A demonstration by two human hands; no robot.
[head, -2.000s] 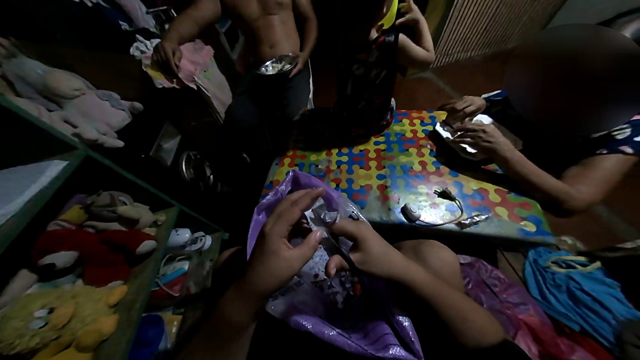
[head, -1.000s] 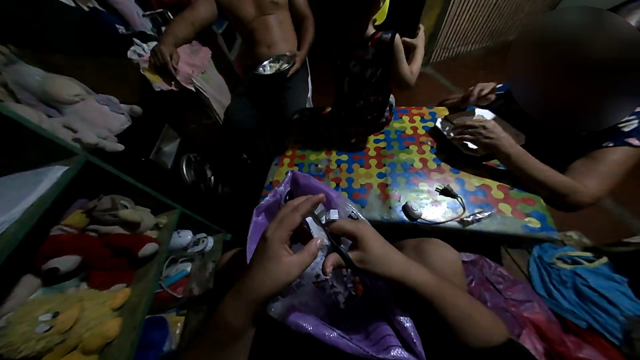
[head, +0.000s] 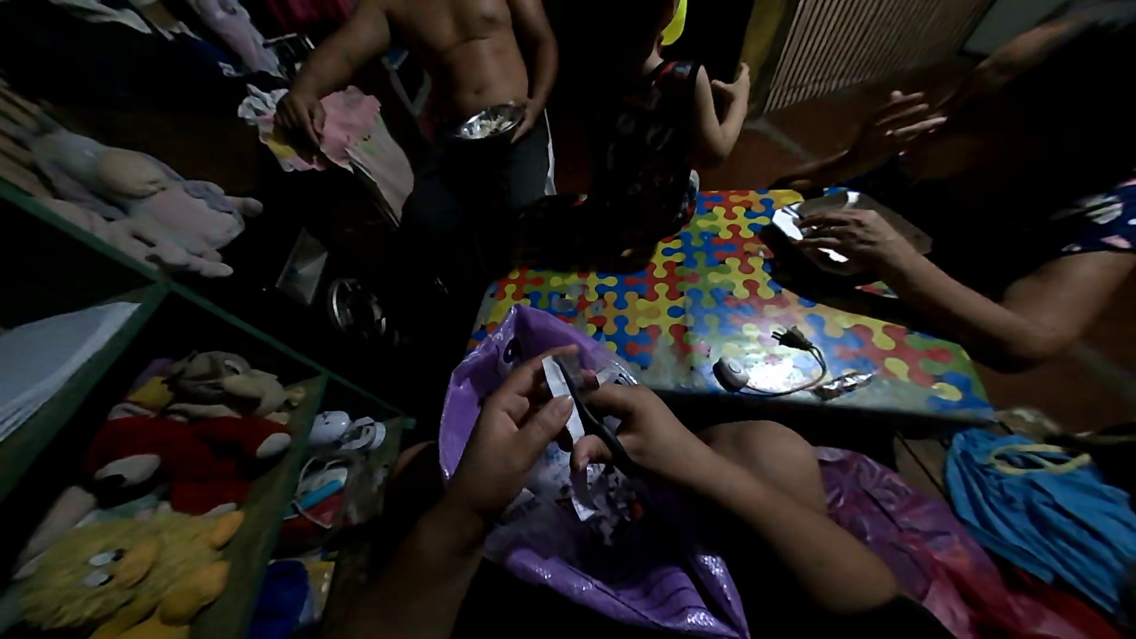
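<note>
Over an open purple plastic bag (head: 621, 586) on the lap, my left hand (head: 506, 435) pinches a narrow white strip (head: 564, 395), which looks like paper or plastic. My right hand (head: 643, 426) grips dark-handled scissors (head: 603, 435), their blades beside the strip. Small cut scraps (head: 612, 506) lie inside the bag beneath both hands. Whether the blades touch the strip cannot be made out.
A puzzle-patterned table (head: 657, 311) stands ahead, bearing a corded plug (head: 792, 338) and a small crumpled wrapper (head: 843, 384). People are around it, one holding a metal bowl (head: 490, 122). Shelves with plush toys (head: 133, 568) stand left; blue cloth (head: 1038, 506) lies right.
The white strip now shows longer and more upright between my hands. The person at the right has raised one hand away from the foil-like item.
</note>
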